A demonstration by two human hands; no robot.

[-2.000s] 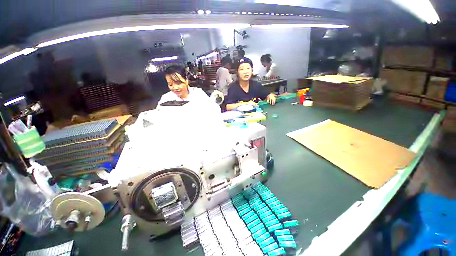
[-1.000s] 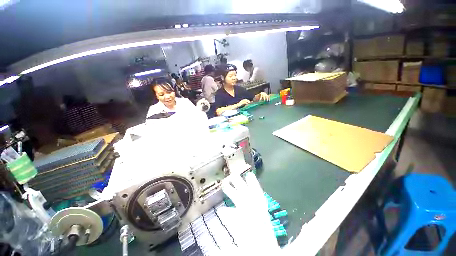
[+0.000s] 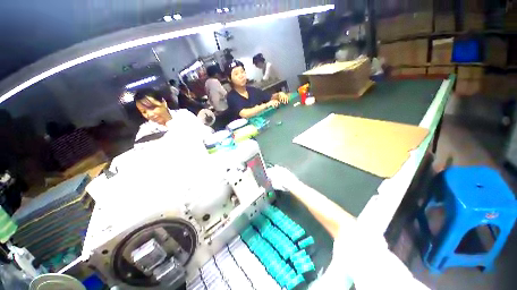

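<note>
The large white-grey machine (image 3: 170, 181) stands in front of me, overexposed. Its dark ring (image 3: 127, 241) holds a silver block at the centre. Plain silver blocks (image 3: 232, 267) lie in rows at its front. Green-banded blocks (image 3: 278, 243) lie in rows right of them. My right hand (image 3: 280, 178), in a white glove, is at the machine's right side, the bare forearm reaching in from the lower right. Its fingers are washed out, and their hold cannot be told. My left hand is not in view. The reel (image 3: 56, 282) is cut off at the lower left.
A flat cardboard sheet (image 3: 363, 141) lies on the green mat. A board stack (image 3: 340, 79) and an orange-red bottle (image 3: 303, 93) are at the back. A blue stool (image 3: 473, 192) stands at the right. Stacked parts (image 3: 54, 212) are at the left. Two people sit behind the machine.
The view has turned right. A white-gloved hand showed over the block rows a second ago; now my right hand is at the machine's right side.
</note>
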